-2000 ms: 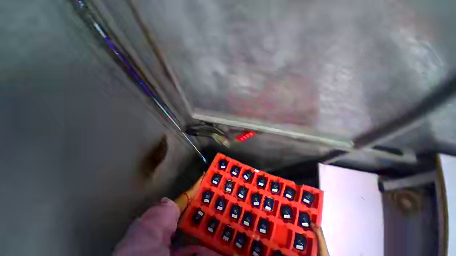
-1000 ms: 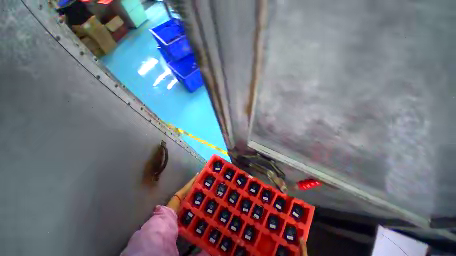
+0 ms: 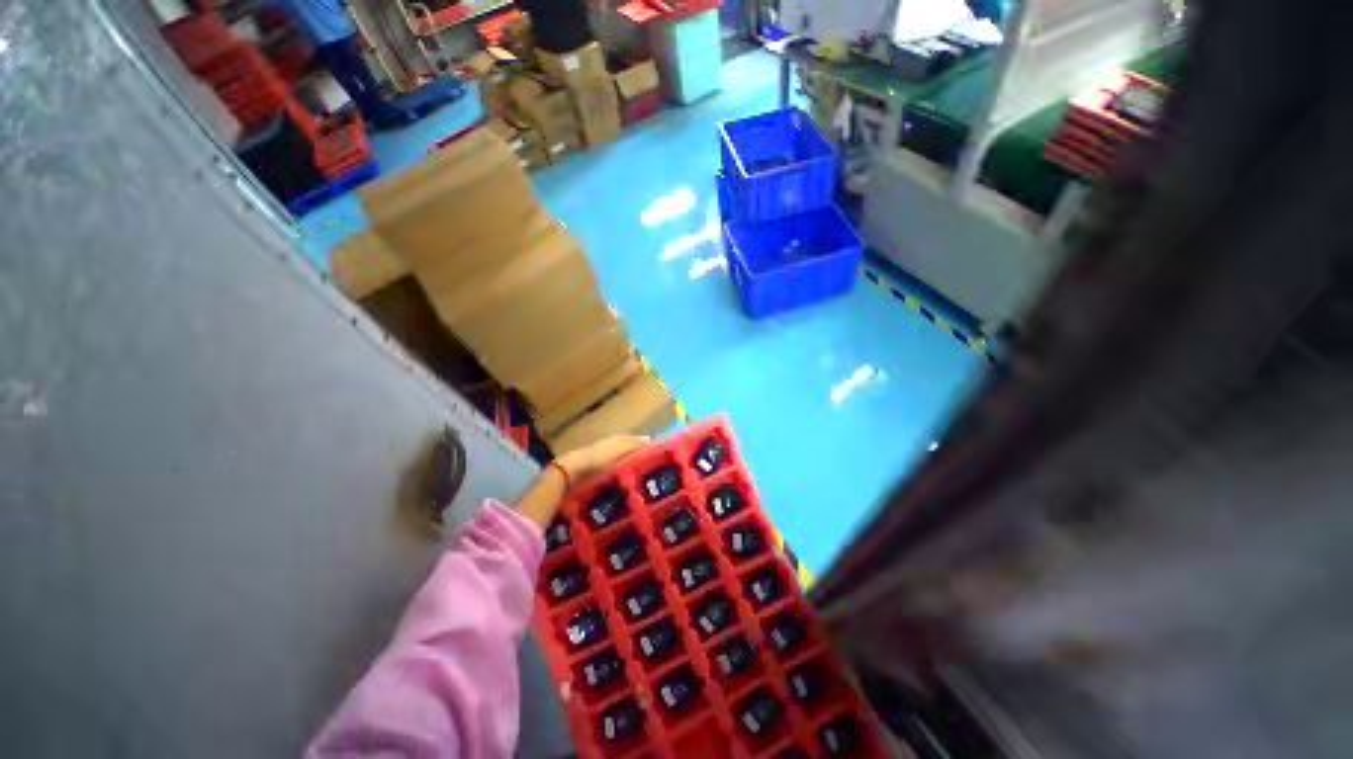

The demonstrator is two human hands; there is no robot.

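Note:
An orange-red foam tray (image 3: 690,556) is held low in front of me, tilted, its lower end cut off by the picture's edge. Most visible pockets hold a black rounded unit (image 3: 640,598) with a small white label; a pocket near the bottom looks empty. My left hand (image 3: 591,460), in a pink sleeve, grips the tray's far left edge. My right hand is not in view.
A grey door (image 3: 193,445) with a handle (image 3: 442,475) stands at left; a blurred dark frame is at right. Beyond are brown cartons (image 3: 512,282), blue crates (image 3: 794,260), a green-topped workbench (image 3: 1024,148), stacked trays and people's legs.
The view has moved through the widening door gap, showing more of the workshop. The tray has turned steeper, and my left hand is further along its edge. My right fingers have left the view.

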